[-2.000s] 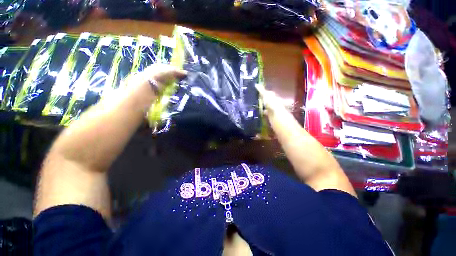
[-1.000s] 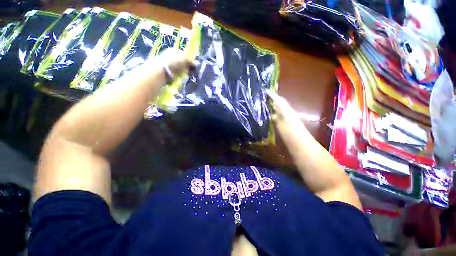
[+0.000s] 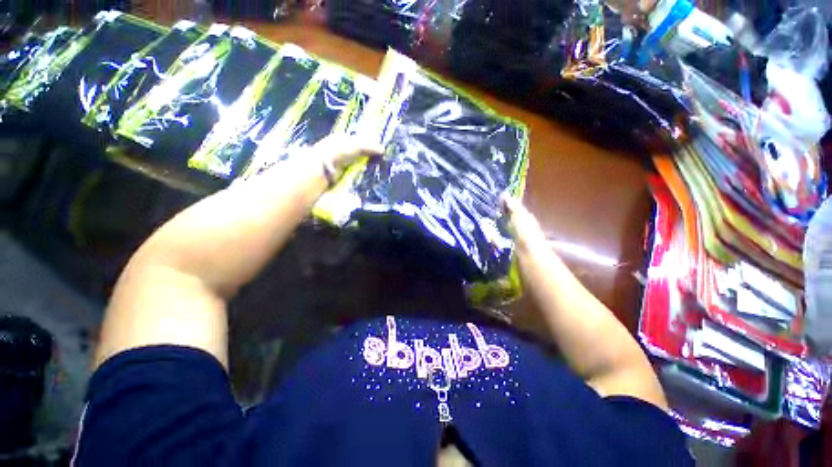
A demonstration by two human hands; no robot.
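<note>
A stack of black packs (image 3: 447, 164) in shiny clear film with yellow-green edges lies in front of me, slightly tilted to the picture. My left hand (image 3: 354, 153) is on its left edge, with the fingers partly hidden by glare. My right hand (image 3: 518, 219) holds its right edge. More yellow-green-edged packs (image 3: 265, 105) lie overlapping in a row to the left. The row's right end meets the stack.
At the right lies a pile of red, orange and yellow packs (image 3: 670, 274) with white pieces on it. A crumpled clear bag (image 3: 792, 100) is on top. Dark shiny packs (image 3: 602, 82) line the far side. The orange-brown table (image 3: 584, 187) shows between stack and coloured pile.
The view has turned, so the row and the coloured pile sit more slanted. Fewer packs show in the row to the left. Both hands stay at the stack's edges.
</note>
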